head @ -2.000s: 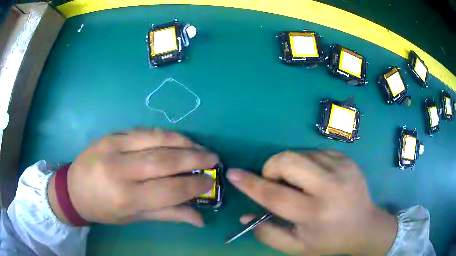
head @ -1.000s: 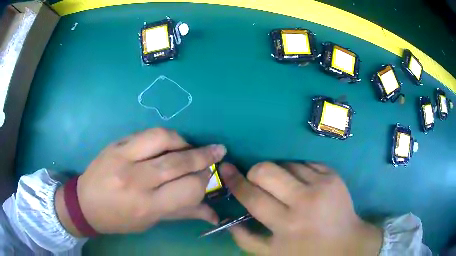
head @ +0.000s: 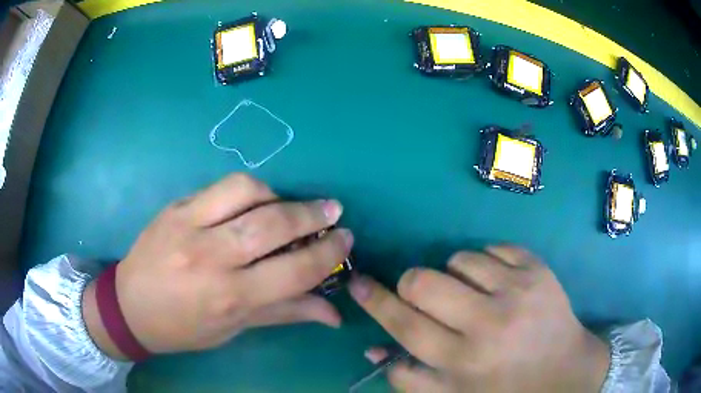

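A black squarish watch module (head: 337,279) with yellow edging lies on the green mat, mostly hidden under my left hand. My left hand (head: 223,265) is over it, with fingers and thumb around it. My right hand (head: 480,318) is at the module's right side, its index fingertip at the edge. It holds slim tweezers (head: 378,373) low in the palm, pointing down-left; they are partly hidden and blurred. A thin pale-blue loop (head: 252,164) lies flat beyond my left hand.
One module (head: 237,51) with a pale round part lies at the upper left. Several more, such as this one (head: 513,160), are spread at the right. A cardboard tray (head: 48,73) stands at the left edge. Yellow tape (head: 523,21) edges the green mat (head: 369,123).
The left fingers now cover more of the module. The right hand has shifted slightly right, with the tweezers lower. The items on the mat appear a little higher in view.
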